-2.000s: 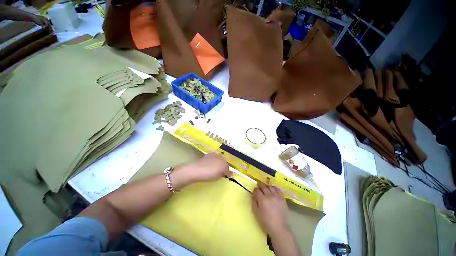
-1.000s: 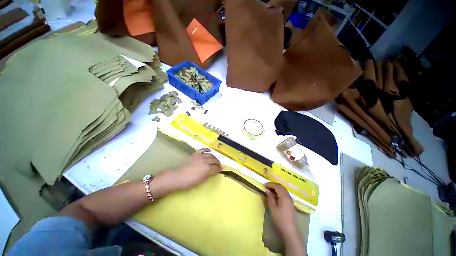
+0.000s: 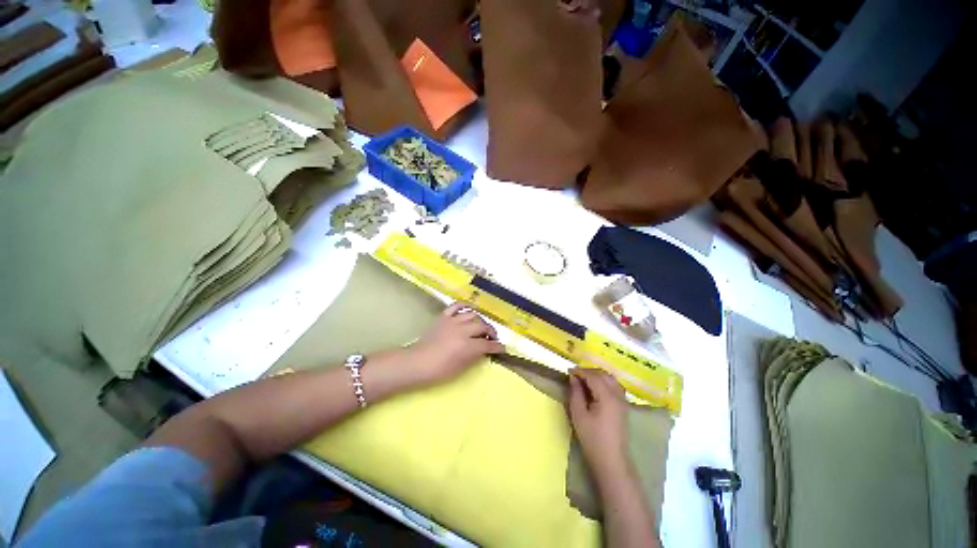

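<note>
The khaki bag panel (image 3: 399, 297) lies at the table's front edge with yellow lining (image 3: 461, 439) on top. My left hand (image 3: 461, 340) pinches the upper edge of the panel and lining near the middle. My right hand (image 3: 596, 401) pinches the same edge further right. A narrow dark strip or opening shows between the hands. The yellow jig (image 3: 423, 268) with its black bar (image 3: 527, 307) lies just beyond the edge. Whether the edge touches the jig is hard to tell.
Beyond the jig are a blue bin (image 3: 420, 169) of chips, loose chips (image 3: 362, 214), a tape roll (image 3: 544, 260), a clear jar (image 3: 625, 307) and a curved black piece (image 3: 659, 276). Khaki stacks stand left (image 3: 118, 203) and right (image 3: 852, 450). A hammer (image 3: 719, 482) lies at right. Brown panels (image 3: 544, 96) stand behind.
The panel's edge was drawn back from the jig between the first two frames and now lies closer to it again. Both hands still hold the edge.
</note>
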